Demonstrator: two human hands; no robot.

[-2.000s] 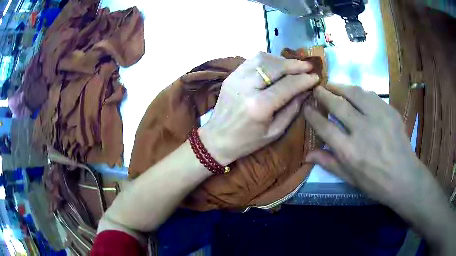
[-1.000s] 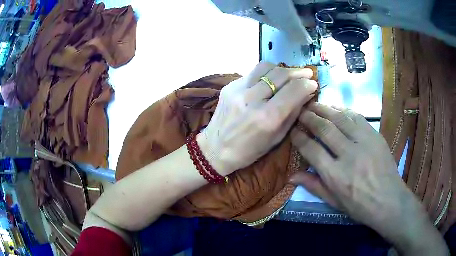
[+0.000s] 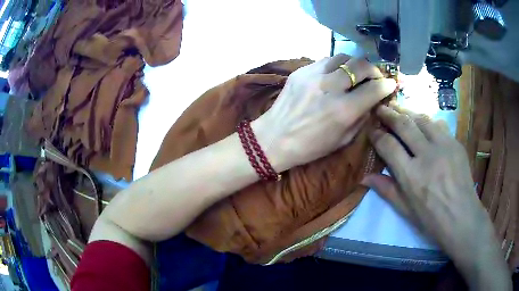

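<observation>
A rust-brown fabric panel [image 3: 239, 221] lies puckered under my left forearm, its lower right edge carrying a pale-toothed zipper [image 3: 310, 237]. My left hand [image 3: 336, 108] presses on the panel, its fingertips close to the presser foot [image 3: 390, 71]. My right hand [image 3: 424, 165] is beside it, its fingertips at the panel's right edge near the left fingertips; the thumb is apart, lower down. The cloth under the fingertips is mostly hidden. The sewing machine's white head [image 3: 410, 28] is at upper right, with light at the foot.
A heap of rust-brown cloth [image 3: 97, 96] lies on the left of the white table [image 3: 227, 28]. Brown zipper strips [image 3: 492, 142] run along the right edge. More strips [image 3: 62, 227] hang at lower left. The grey ruler-like table edge [image 3: 387, 254] is in front.
The view has shifted so the machine head shows larger. Both hands and the panel's edge are now closer to the lit presser foot. The hands keep much the same pose.
</observation>
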